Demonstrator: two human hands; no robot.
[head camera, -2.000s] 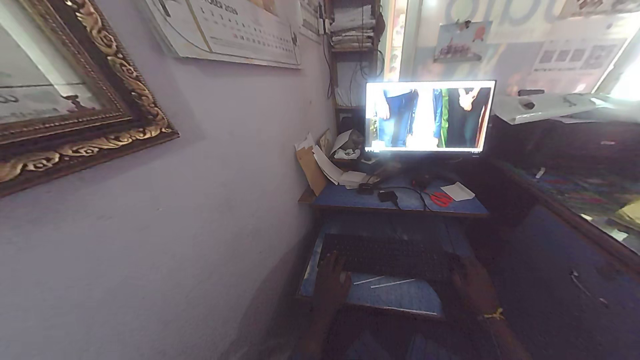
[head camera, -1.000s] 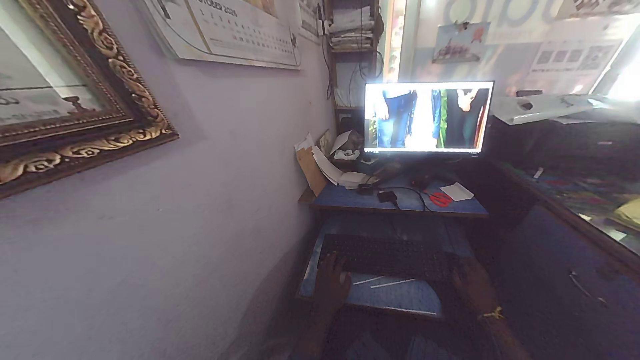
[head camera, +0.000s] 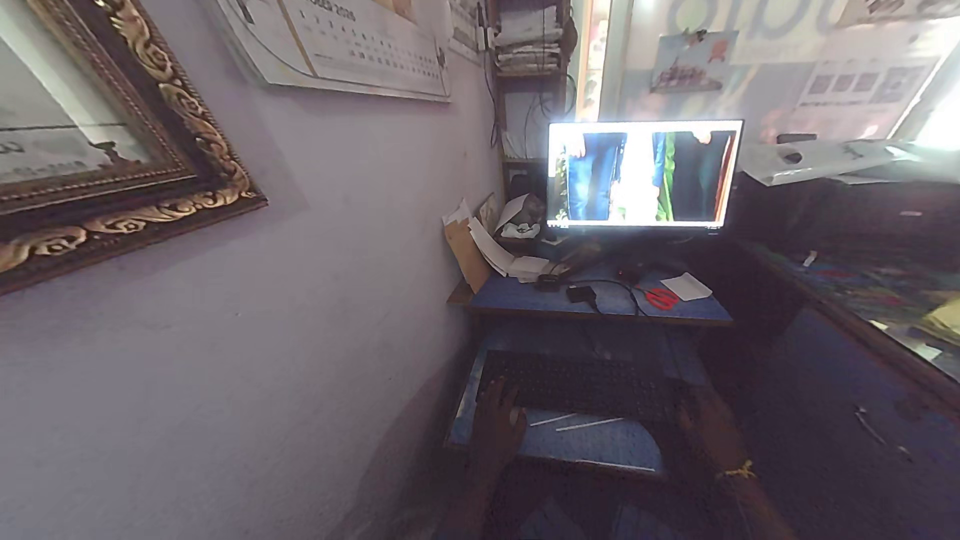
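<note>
A black computer keyboard lies on the blue pull-out tray of a small desk. My left hand rests at the keyboard's left end, fingertips on the keys and fingers somewhat spread. At the keyboard's right end is my right hand, with a yellow thread around the wrist; deep shadow hides its fingers and whatever may be under them. Above the desk's upper shelf stands a lit monitor that shows a picture of people's clothing and hands.
Red-handled scissors, a white paper, black cables with a connector and leaning papers occupy the desk's upper shelf. A wall runs along the left, with a carved picture frame. A dark counter stands at the right.
The picture on the monitor has shifted slightly since the earliest frame. Both hands have stayed in about the same places by the keyboard.
</note>
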